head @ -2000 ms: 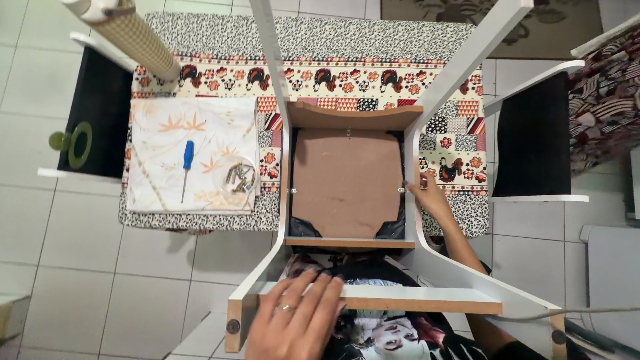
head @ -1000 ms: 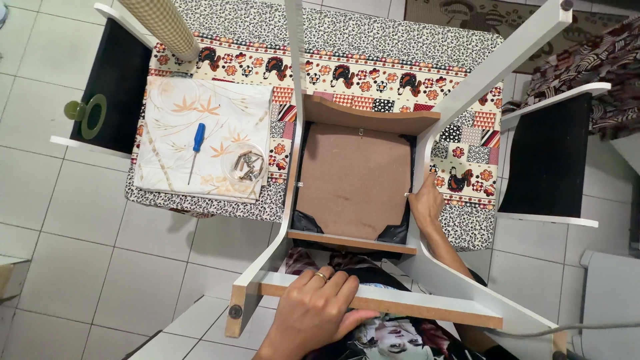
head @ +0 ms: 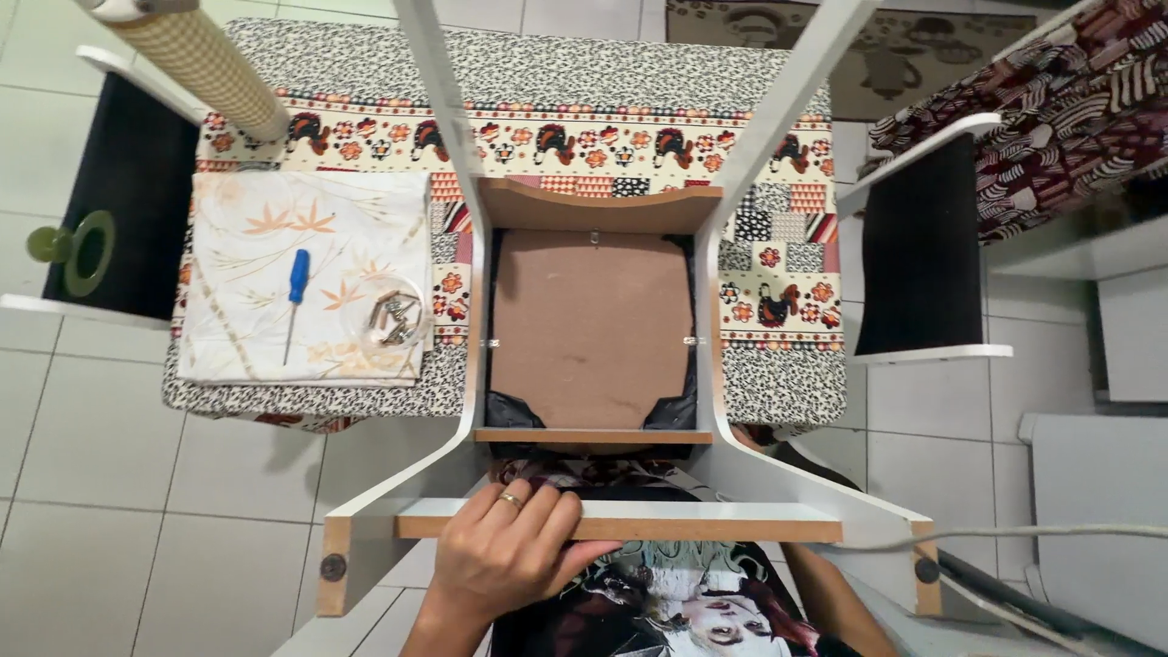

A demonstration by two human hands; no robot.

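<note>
An upturned white wooden chair (head: 438, 100) shows the brown underside of its seat (head: 593, 319), with small metal brackets at the seat's sides. My left hand (head: 506, 547), a ring on one finger, grips the crossbar (head: 712, 529) between two of its legs. My right hand (head: 746, 438) is mostly hidden behind the chair's right side; only a bit of it shows, so its grip cannot be told. Left of the chair, a blue-handled screwdriver (head: 297, 278) lies on a folded white cloth (head: 228, 319), beside a clear round dish (head: 351, 319) of screws and small metal parts (head: 394, 319).
The table under a patterned tablecloth (head: 593, 64) lies beneath the chair. Black-backed white chairs stand at left (head: 119, 201) and right (head: 922, 255). A checked cylindrical object (head: 210, 68) rises at the upper left. A pale cable (head: 1022, 532) crosses at the right.
My right hand has moved from the outer right side of the chair's seat frame down behind its side panel. My left hand stays on the crossbar, its fingers now curled over it.
</note>
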